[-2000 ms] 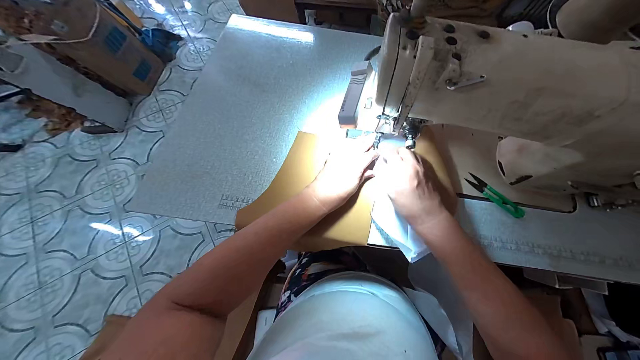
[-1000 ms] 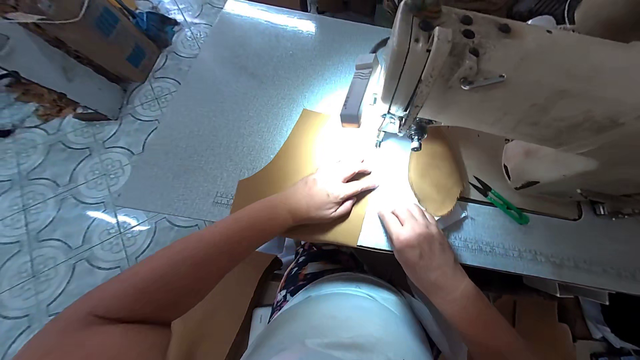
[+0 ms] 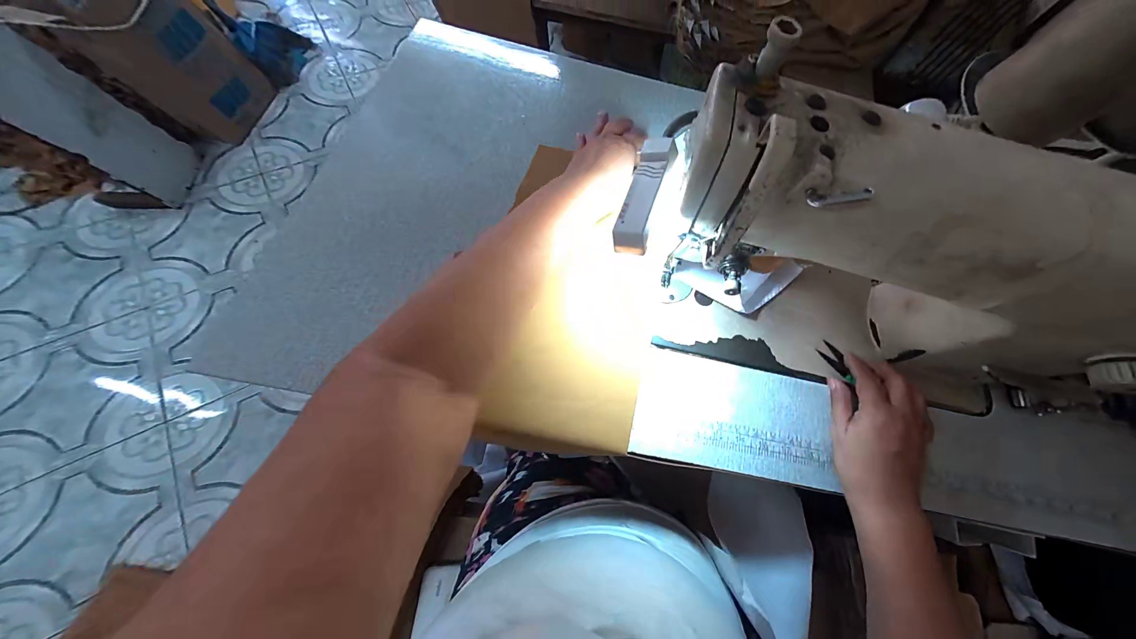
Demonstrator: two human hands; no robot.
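Observation:
My right hand is closed on thread snips with dark blades and a green handle, on the table right of the sewing machine's needle area. Stretched far forward, my left hand lies near the back of the table, just left of the lamp housing; whether it holds something is unclear. Under my left forearm lies a tan fabric piece, partly washed out by glare. The presser foot of the sewing machine stands right of the fabric. A white piece with some tan lies behind the foot.
A grey lamp housing sits at the left of the machine head. The speckled table has a printed ruler along its front edge. A cardboard box stands on the tiled floor at upper left.
My left hand has moved forward from the tan fabric near the needle. My right hand has moved right and taken hold of the snips. The tan piece right of the needle has left that spot.

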